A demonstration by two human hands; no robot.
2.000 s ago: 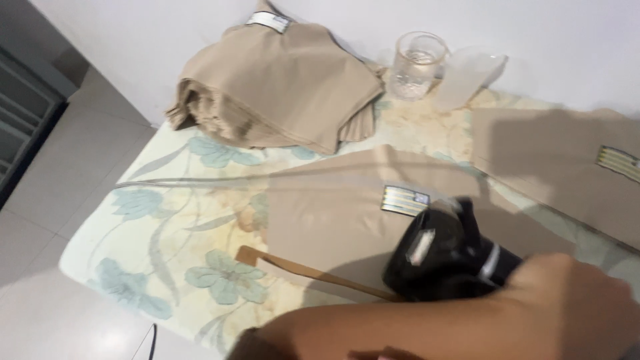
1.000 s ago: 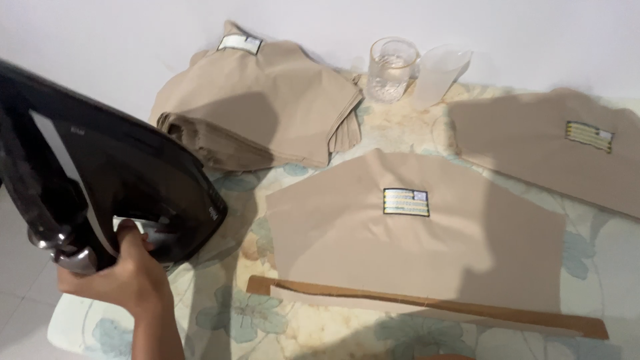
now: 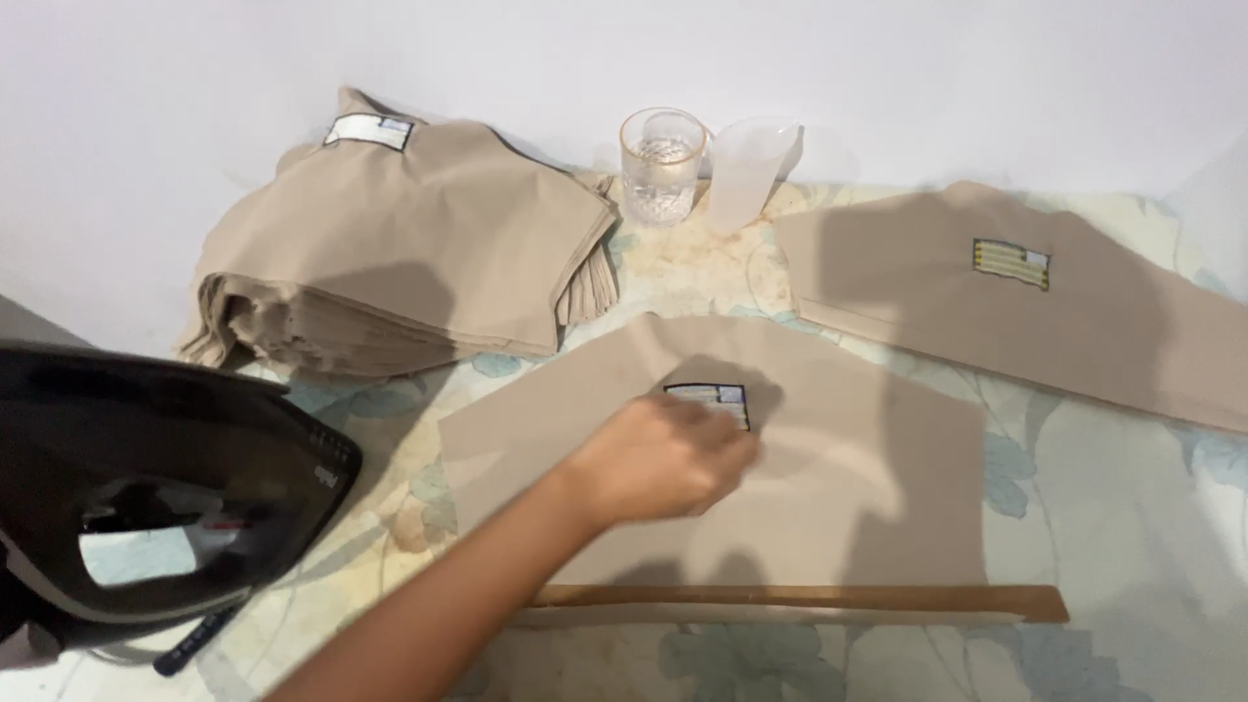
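At the left edge a black clothes iron (image 3: 185, 487) is tilted up; a small part of my left hand (image 3: 27, 648) shows at its handle, the rest out of view. My right hand (image 3: 673, 458), fingers bent, is over the striped patch (image 3: 731, 395) on a flat beige fabric piece (image 3: 829, 507) and partly covers it. Its fingertips are hidden, so whether they pinch anything is unclear. A flat brown strip (image 3: 877, 597) lies along the fabric's lower edge.
A thick pile of beige fabric pieces (image 3: 439, 234) lies back left, more patched fabric (image 3: 897, 283) at right. A glass of water (image 3: 661, 180) and a translucent plastic cup (image 3: 746, 171) stand by the wall. Floral cloth (image 3: 751, 668) covers the surface.
The iron was over the middle fabric, then was lifted away to the left, uncovering the patch. My right hand has come in over the patch.
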